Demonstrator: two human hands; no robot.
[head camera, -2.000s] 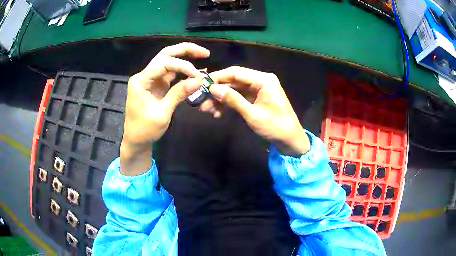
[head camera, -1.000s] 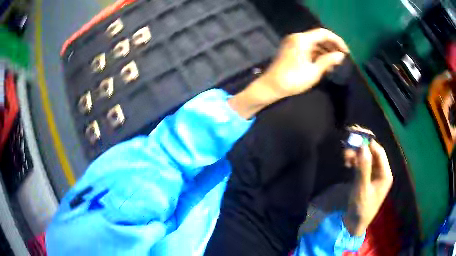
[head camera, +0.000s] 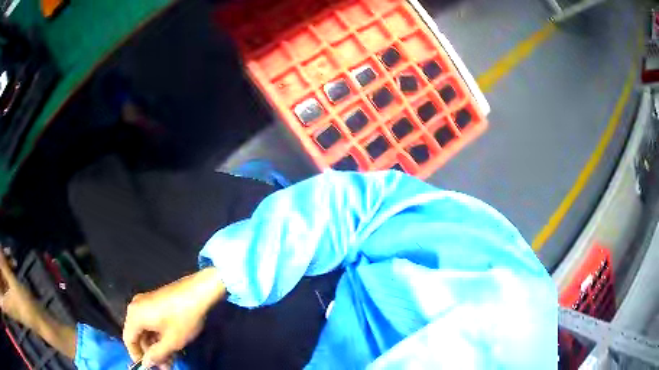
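Note:
My right hand is low at the left of the picture, below the blue sleeve. Its fingers are pinched on a small module, mostly hidden and cut off by the lower edge. My left hand is at the far left edge, partly out of the picture; its fingertips cannot be seen. The red plastic tray is at upper centre, with black square pieces in its lower pockets. Several in one row have shiny pale tops. Neither hand is at this tray.
Part of the black foam tray shows at lower left, near my left hand. The green bench edge curves at upper left, with a dark fixture at its left. A grey floor with yellow lines lies at right, and another red tray at lower right.
The view has swung right, from the black foam tray to the red tray. My right hand still holds the small module and now appears at lower left. My left hand is at the left edge.

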